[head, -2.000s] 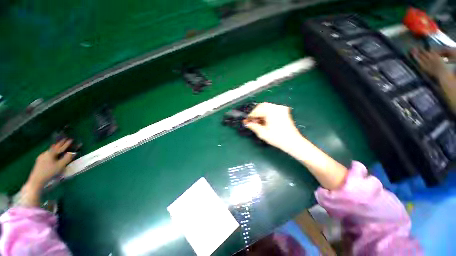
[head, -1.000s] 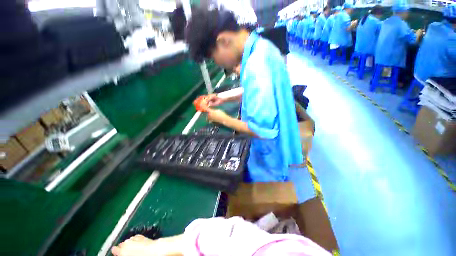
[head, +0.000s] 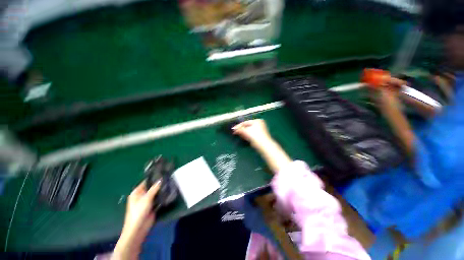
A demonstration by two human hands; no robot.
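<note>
My left hand (head: 138,205) grips a dark open phone unit (head: 162,185) at the bench's front edge, with the thumb over its near side. A plain white sheet (head: 197,183) lies just right of the phone unit. The dotted sheet (head: 225,172) lies right of the white sheet. My right hand (head: 253,132) is at the pile of small black parts (head: 237,124) near the white strip, its fingers pinched together. Blur hides whether anything is between those fingertips.
A black phone tray (head: 338,127) stands right of my right hand. Dark phone-like units (head: 62,185) lie at the far left. A white strip (head: 168,130) crosses the green bench. At right, a person in blue (head: 427,188) holds a red-orange tool (head: 375,77).
The view has swung back from the aisle and neighbour to the bench. My left hand, earlier at a unit beyond the strip, now holds a phone unit near the front edge. My right hand remains by the pile.
</note>
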